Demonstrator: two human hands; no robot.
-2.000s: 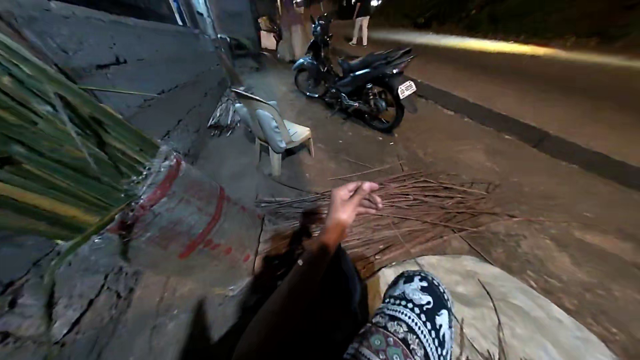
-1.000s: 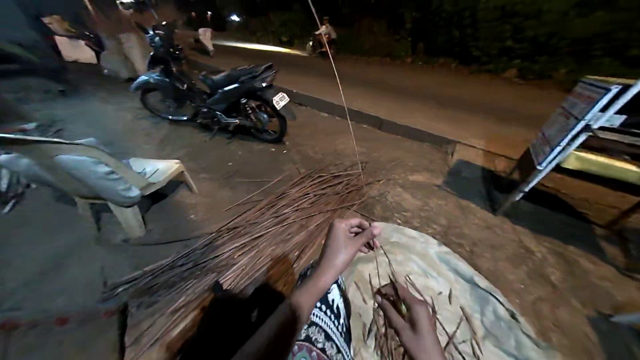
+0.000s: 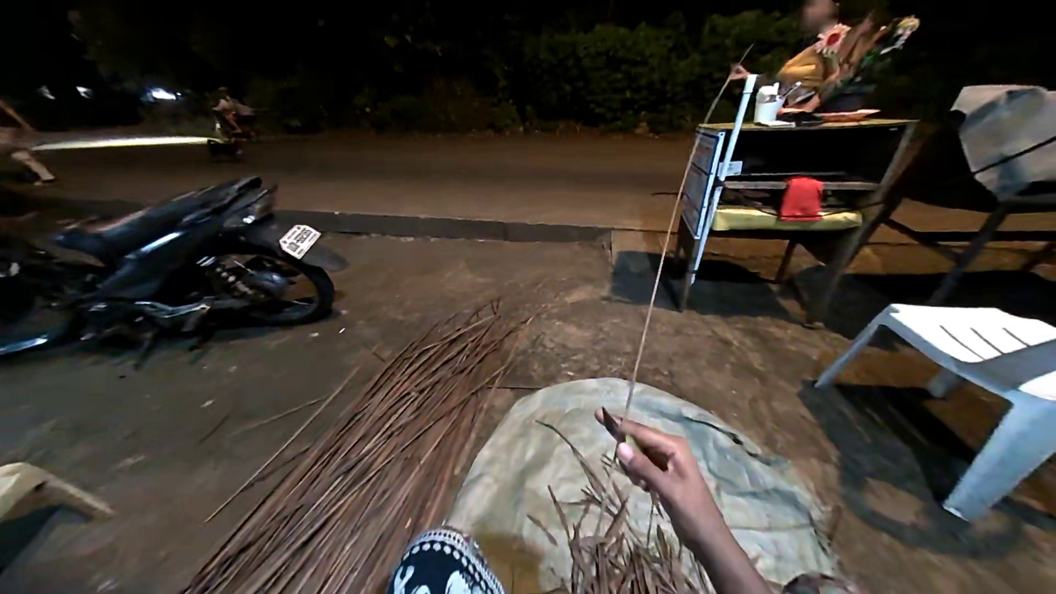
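My right hand (image 3: 668,470) reaches in from the lower right, its fingers closed on a small knife (image 3: 612,424) with a dark blade. A long thin stick (image 3: 657,276) rises from these fingers toward the upper right; exactly how it is gripped is unclear. Below the hand, dry brown strips (image 3: 619,544) lie on a pale sack-like cloth (image 3: 511,445). To the left of the cloth, a big pile of long brown sticks (image 3: 388,437) rests on the ground. My left hand is out of view.
My patterned-fabric knee (image 3: 445,565) is at the bottom. A parked motorcycle (image 3: 181,256) stands left, a white plastic chair (image 3: 973,346) right. Behind are a wooden stall table (image 3: 899,136) with a red cloth (image 3: 802,199), a partly visible person (image 3: 804,70) and a low curb (image 3: 462,227).
My left hand, near the right one a second ago, has left the view. The long stick now rises from my right hand. The view has swung to the right.
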